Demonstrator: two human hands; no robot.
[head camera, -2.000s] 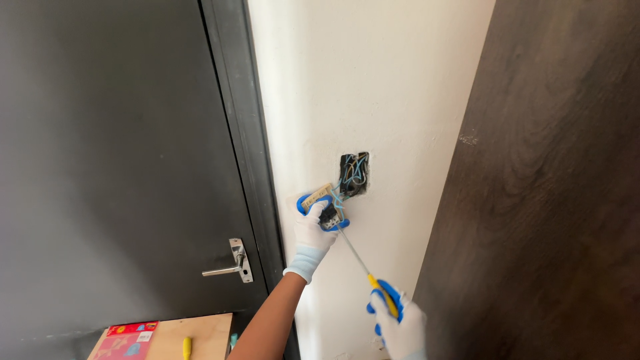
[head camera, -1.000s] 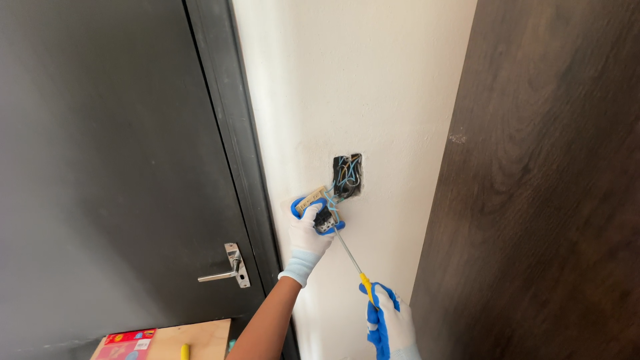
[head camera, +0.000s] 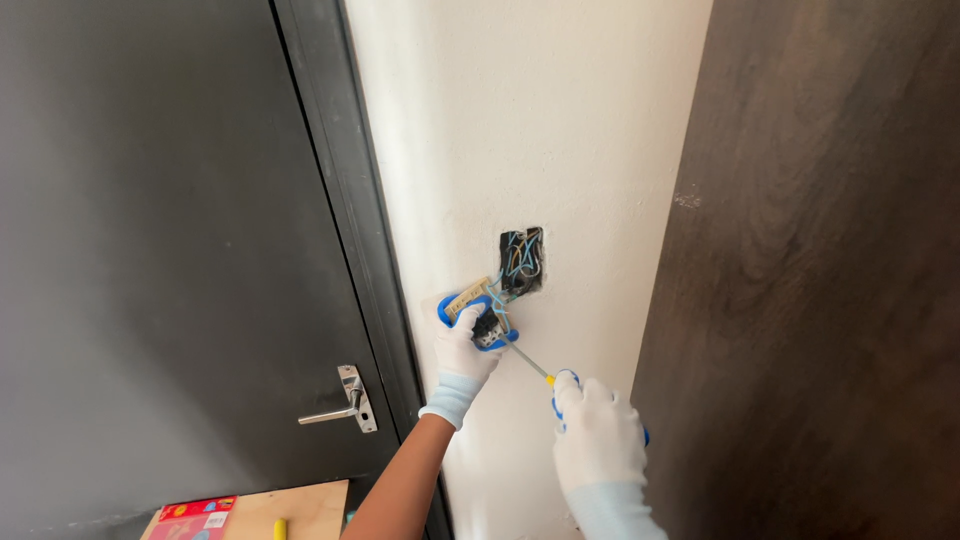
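Observation:
My left hand (head camera: 463, 341), in a white glove with blue-coated fingers, grips an electrical wall switch or socket module (head camera: 489, 328) with a beige frame (head camera: 468, 298). Blue wires (head camera: 498, 300) run from the module into the recessed wall box (head camera: 522, 260), just above and to its right, where more wires are bunched. My right hand (head camera: 600, 431), gloved alike, is closed around the handle of a screwdriver; yellow shows at the handle's front end. The shaft of the screwdriver (head camera: 528, 358) points up and left, its tip at the module's lower edge. The exact contact point is too small to tell.
To the left stands a dark grey door (head camera: 165, 225) with a metal lever handle (head camera: 349, 405). A dark wood-grain panel (head camera: 810, 285) borders the pale wall (head camera: 562, 135) on the right. At bottom left, a wooden board (head camera: 319, 510) carries a red package (head camera: 196, 517) and a yellow-handled item (head camera: 280, 529).
My right hand has turned on the screwdriver handle, so the back of the glove now shows and covers most of the handle. My left hand keeps its hold on the module.

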